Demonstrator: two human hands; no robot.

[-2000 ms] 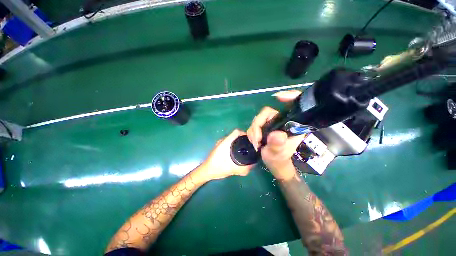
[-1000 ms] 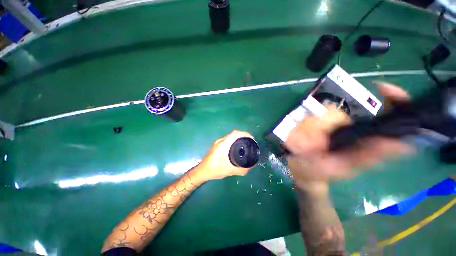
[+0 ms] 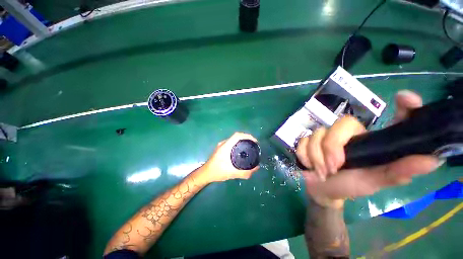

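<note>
My left hand (image 3: 227, 159) is closed around a black cylindrical housing (image 3: 245, 155) and holds it upright on the green surface, its dull black disc end facing up. My right hand (image 3: 350, 157) grips a thick black electric screwdriver (image 3: 401, 134) at the right, apart from the housing and in front of the screw feeder (image 3: 373, 101). The bit is hidden by the fingers or too blurred to tell. Tiny silver screws (image 3: 284, 167) lie scattered between the housing and the right hand.
A silver-rimmed housing (image 3: 163, 102) stands by the white line at left-centre. More black housings stand or lie at the back (image 3: 249, 16) and back right (image 3: 398, 53). A small dark piece (image 3: 120, 131) lies at left. A dark blurred shape (image 3: 43, 217) covers the lower left.
The screwdriver and my right hand have moved off the housing to the right, over by the feeder. The back housings have shifted right. A dark shape has entered at lower left.
</note>
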